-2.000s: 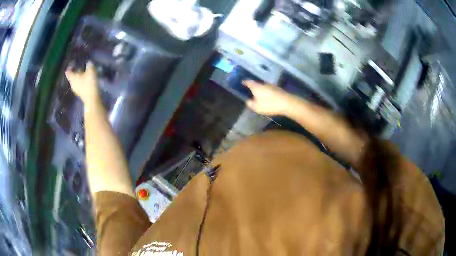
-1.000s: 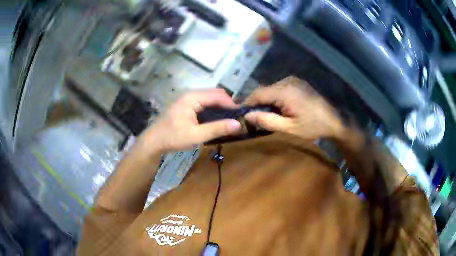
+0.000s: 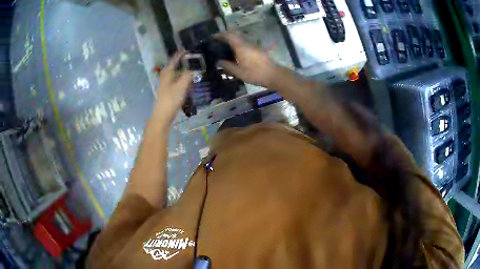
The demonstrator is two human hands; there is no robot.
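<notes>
A black keypad phone, screen and keys facing up, lies over the front of a test machine at upper centre. My left hand grips its left edge, with the fingertips by the screen. My right hand has thumb and fingers around a blurred black object, just right of the phone's screen. Whether that object is a second phone or touches the machine's black fixture is unclear. A black block lies behind the hands on the machine bed.
A blue-lit display is on the machine's front edge. Right of it, a white machine has a red-orange knob. Clear trays of phones stand at the right. Grey floor and a red object are at the left.
The view has swung round to the machine and trays. My hands, together on a dark object near my chest before, are now farther forward over the machine and apart, each at a dark item.
</notes>
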